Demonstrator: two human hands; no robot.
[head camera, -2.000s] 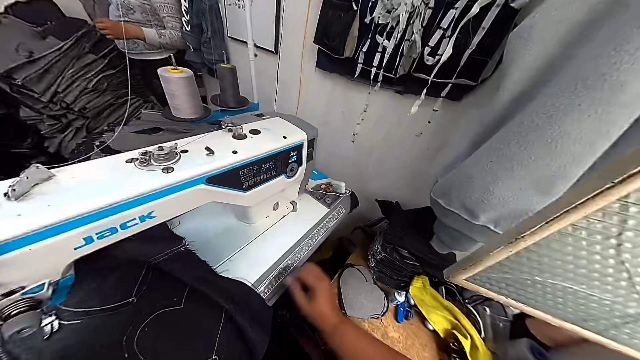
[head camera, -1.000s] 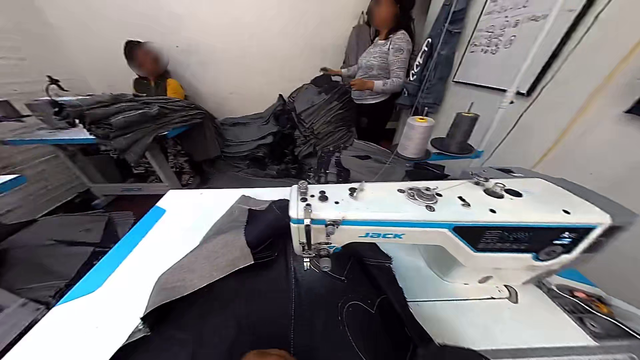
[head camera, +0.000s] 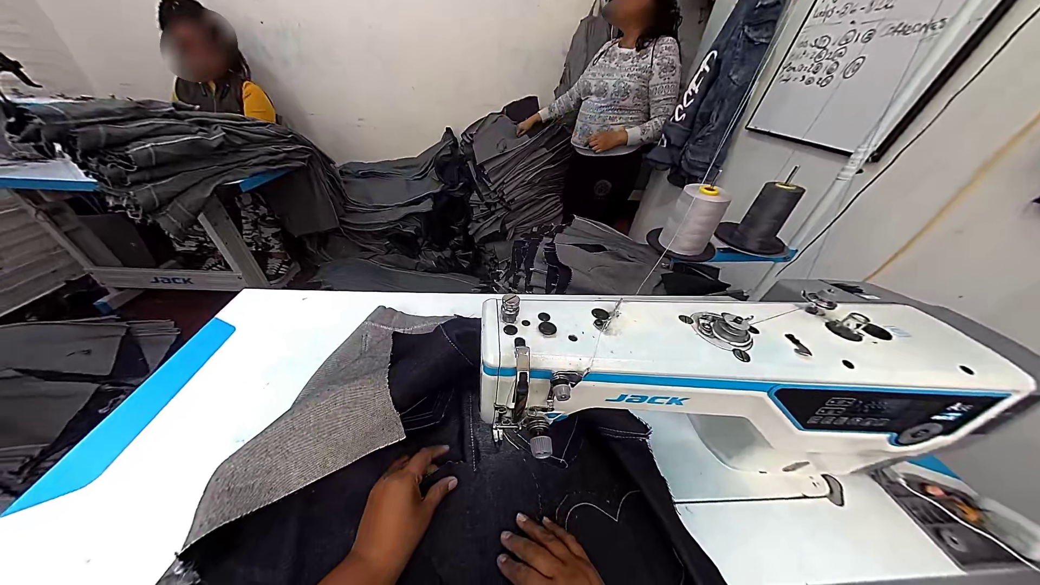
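Dark denim trousers pieces (head camera: 496, 496) lie across the white sewing table and under the needle area of a Jack sewing machine (head camera: 756, 357). One flap of the denim is folded to show its grey underside (head camera: 333, 414). My left hand (head camera: 402, 508) rests on the denim left of the presser foot (head camera: 498, 435), thumb and fingers apart. My right hand (head camera: 548, 552) lies flat on the cloth in front of the machine head, beside a curved line of pale stitching (head camera: 597, 508). Neither hand grasps the cloth.
Thread cones, one white (head camera: 695, 221) and one dark (head camera: 764, 215), stand behind the machine. Piles of grey denim (head camera: 162, 146) cover another table and the floor beyond. Two people are behind: one seated (head camera: 260, 101), one standing (head camera: 621, 97). A whiteboard (head camera: 837, 73) hangs at right.
The view has swung left from the machine's right end. Both my hands now lie on the denim; two seconds ago one hand was by the table's right edge.
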